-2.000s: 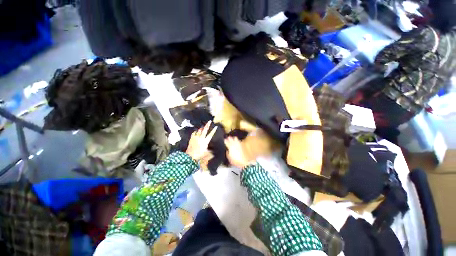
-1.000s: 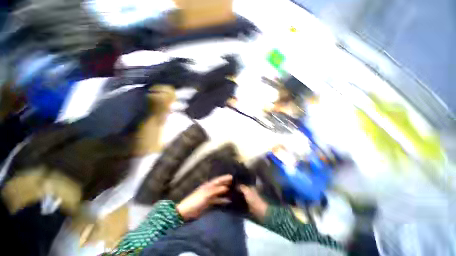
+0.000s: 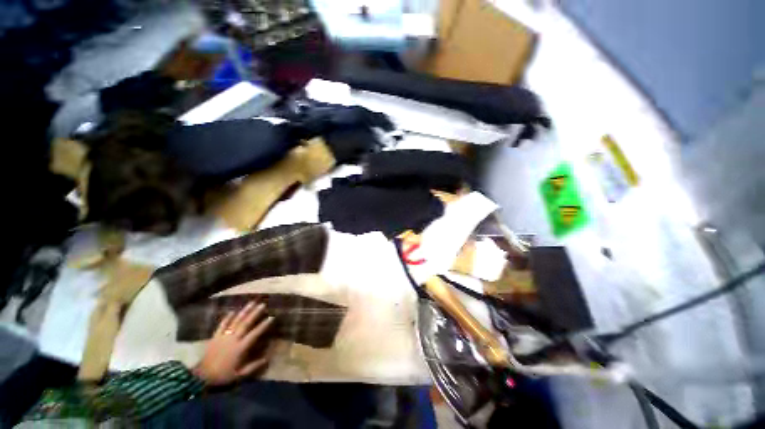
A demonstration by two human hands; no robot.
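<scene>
Two curved brown plaid cut pieces lie on the pale pressing table (image 3: 377,323). The upper plaid piece (image 3: 252,255) is longer and lies a little apart at its right end. My left hand (image 3: 237,342) rests flat with fingers spread on the lower plaid piece (image 3: 306,320), near the table's front edge. A steam iron (image 3: 453,348) with a yellow-tan handle stands at the right of the table. My right hand is not visible.
Black interlining stacks (image 3: 377,205) lie behind the plaid pieces. Tan paper patterns (image 3: 264,188) lie at the left and back. A long dark bar (image 3: 453,96) crosses the back. Cables (image 3: 688,302) run off right beside the white wall with a green sticker (image 3: 560,201).
The view has swung right from the cluttered table to the iron's side. Both hands were together on dark cloth; now only my left hand shows, flat on a plaid piece.
</scene>
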